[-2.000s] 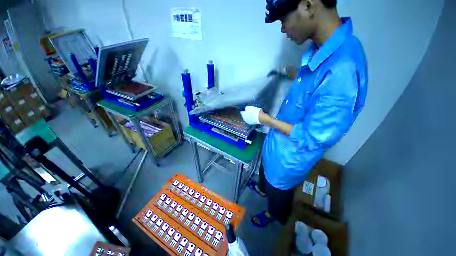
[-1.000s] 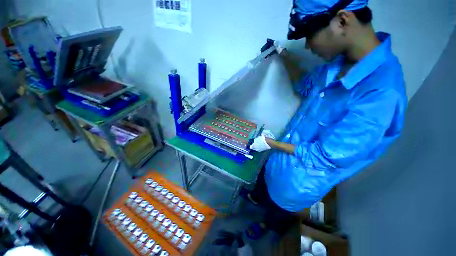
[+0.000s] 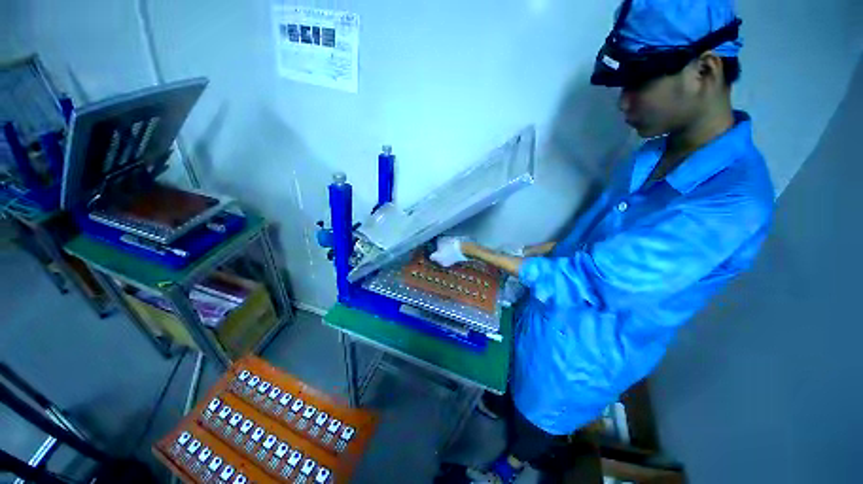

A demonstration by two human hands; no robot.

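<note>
An orange carrier tray (image 3: 363, 416) lies at the bottom left of the picture, cut off by the lower edge. It holds three slanting rows of small pale transistors (image 3: 284, 399) with thin legs. Neither of my hands shows; whether they hold the tray's hidden near side cannot be told.
A co-worker in a blue smock (image 3: 634, 274) stands at the right, white-gloved hand (image 3: 448, 251) over a tray (image 3: 487, 301) on a stencil printer. Its stencil frame (image 3: 454, 203) is raised. Another printer (image 3: 170, 250) stands left. Cartons (image 3: 639, 416) are low right.
The view has shifted; the tray sits further left and lower. A white-gloved hand at its right edge two seconds ago is gone. The co-worker's gloved hand moved from the other tray's near edge over it.
</note>
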